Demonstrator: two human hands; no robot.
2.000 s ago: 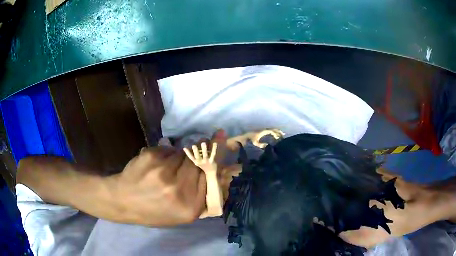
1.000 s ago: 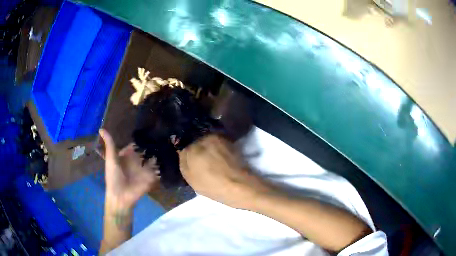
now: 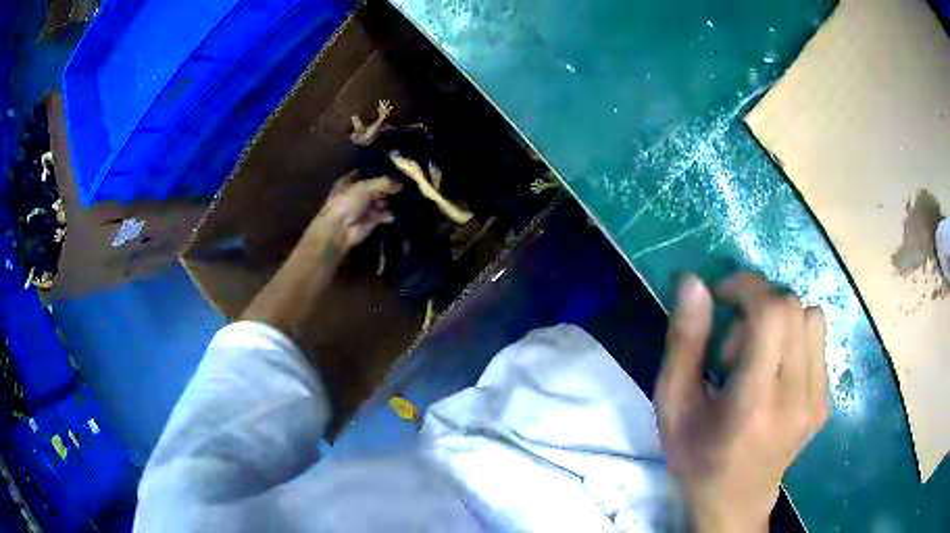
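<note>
An open brown carton stands below the table edge and holds black ragged parts with beige limbs sticking out. A beige arm piece lies across the black mass. My left hand is inside the carton, its fingers bent at the black parts; whether it grips one cannot be told. My right hand is over the green table's edge, blurred, with thumb and fingers curled apart and nothing visible in it.
The green tabletop fills the upper right. A tan cardboard sheet with a brown stain lies on it, with a whitish round thing cut off at the right rim. A blue tote is at upper left; another box holds black-and-beige parts at far left.
The black-and-beige figure was in both hands, then in my right hand over the carton. My right hand has moved away to the table; my left hand has moved into the carton. The view has turned left.
</note>
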